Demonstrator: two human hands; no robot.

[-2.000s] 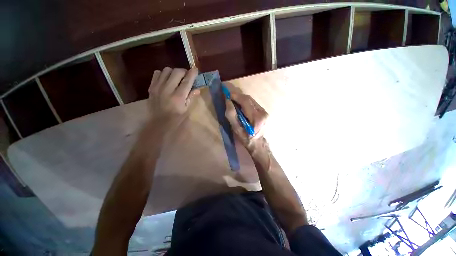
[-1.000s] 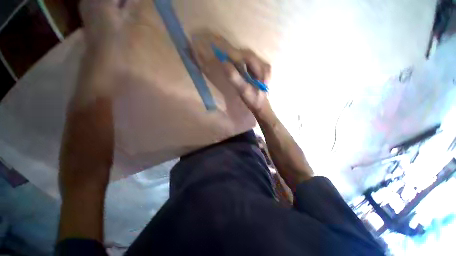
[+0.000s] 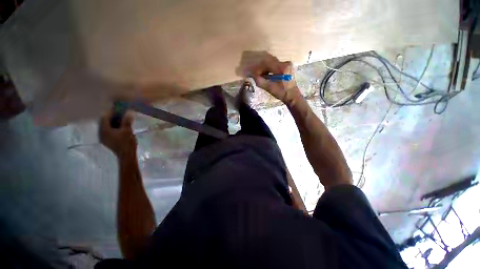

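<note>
The pale plywood panel (image 3: 200,37) spans the top of the view. My left hand (image 3: 118,131) is closed on the dark stock of the try square at the panel's near edge. The square's grey blade (image 3: 181,120) points right and towards me, beyond the panel's edge and above the floor. My right hand (image 3: 271,79) holds the blue pen (image 3: 279,77) at the panel's near edge, to the right of my left hand. The pen's tip is hidden by my fingers. The picture is somewhat blurred.
Grey-black cables (image 3: 387,79) with a white block (image 3: 363,92) lie on the stained floor (image 3: 337,126) at right. Narrow brown strips (image 3: 461,60) stand at the far right. Dark thin metal pieces (image 3: 447,226) lie at the lower right. My legs are below the panel.
The view has shifted towards me, and the compartment frame has mostly left it. My left hand has brought the try square off the panel's far edge to its near edge. My right hand still holds the pen.
</note>
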